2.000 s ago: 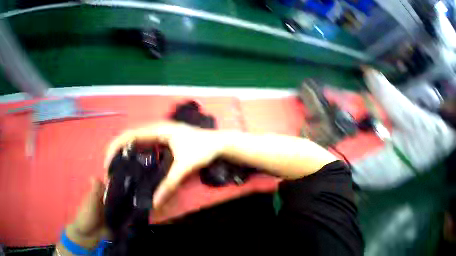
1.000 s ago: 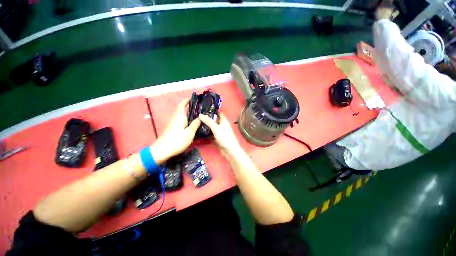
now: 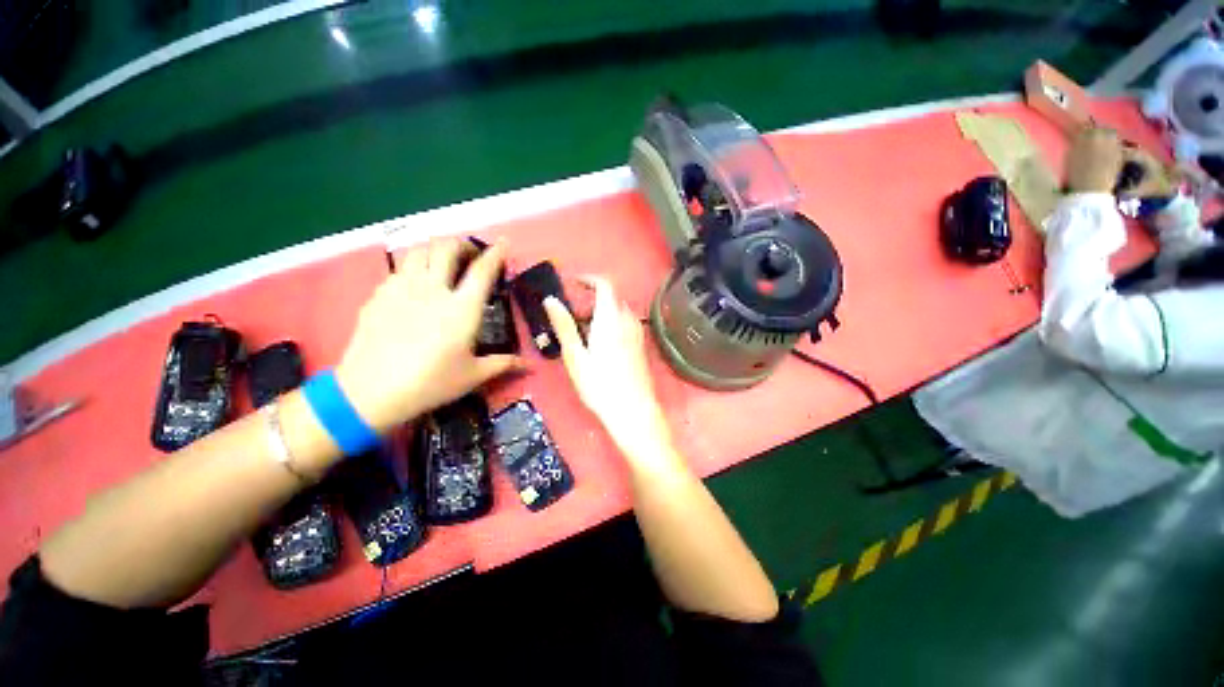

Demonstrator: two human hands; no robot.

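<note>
My left hand (image 3: 427,322) wears a blue strap and reaches over a black camcorder body (image 3: 494,326) on the red bench mat. Its fingers are at the body's far end and its thumb at the near end, hiding part of it. My right hand (image 3: 603,352) is beside a dark side panel (image 3: 538,293), with its thumb on the panel's lower part. Body and panel lie side by side. Nearer me are another open body (image 3: 456,467) and side panel (image 3: 532,456). More bodies and panels lie to the left, partly under my left forearm.
A grey-beige tape dispenser (image 3: 732,329) with a clear cover stands right of my hands, its cable running to the bench edge. Farther right are a black camcorder (image 3: 976,220), a brown strip and a person in white sleeves. A metal fixture (image 3: 20,411) is at far left.
The camcorder assembly was held up between both hands. It is now down on the mat, opened out, and my hands have spread apart over it. The view has steadied and shifted.
</note>
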